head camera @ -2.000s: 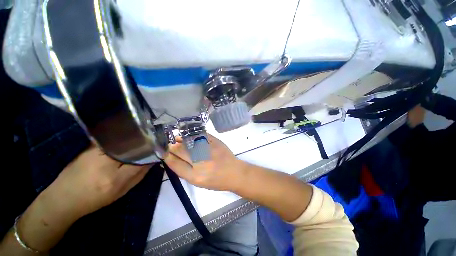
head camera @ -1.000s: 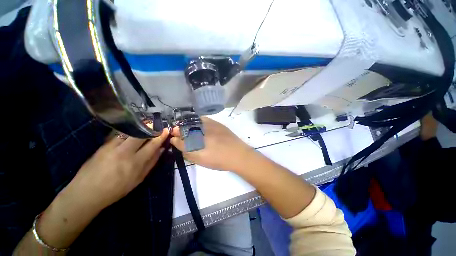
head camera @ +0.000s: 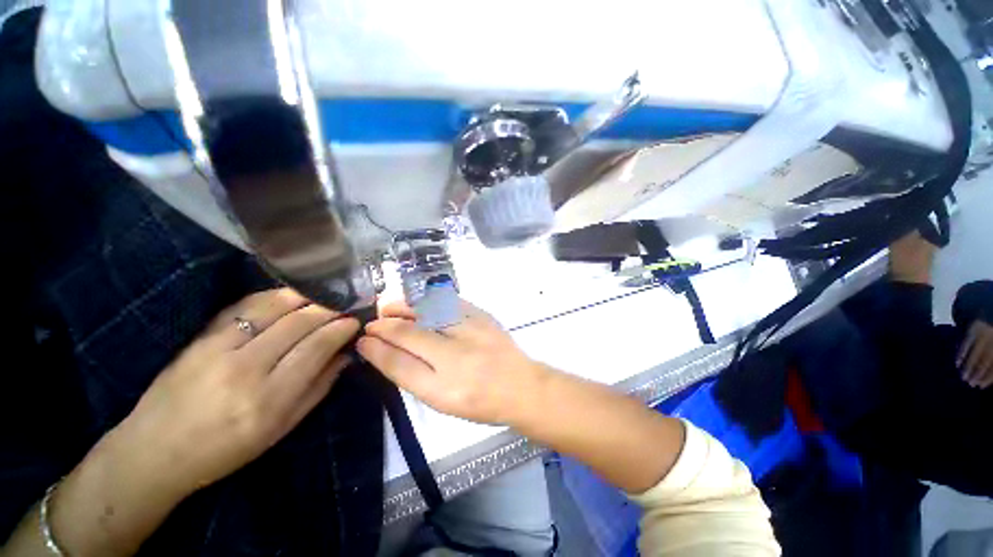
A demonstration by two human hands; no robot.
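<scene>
The dark garment piece (head camera: 142,283) with faint check lines lies at the left of the machine and under my left hand. My left hand (head camera: 245,375) lies on it, fingertips pressing the cloth edge near the needle area. My right hand (head camera: 463,364) is beside it, thumb and fingers closed at the start of the black tape (head camera: 408,435), which runs down over the table edge. The two hands' fingertips almost touch. The grey-blue block (head camera: 439,302) of the presser foot guide stands over my right fingers. The needle is hidden behind the shiny curved metal loop (head camera: 267,163).
The white machine head (head camera: 523,54) fills the top, with a ribbed tension dial (head camera: 512,210). Snips (head camera: 666,269) and a dark block (head camera: 593,242) lie right of the needle. Black strips (head camera: 849,245) hang at the right. A blue crate (head camera: 708,424) and another person's hand (head camera: 976,346) show beyond.
My left hand has flattened more over the cloth, and its fingers and my right fingertips sit slightly lower in view. The view has shifted, so the metal loop appears further right.
</scene>
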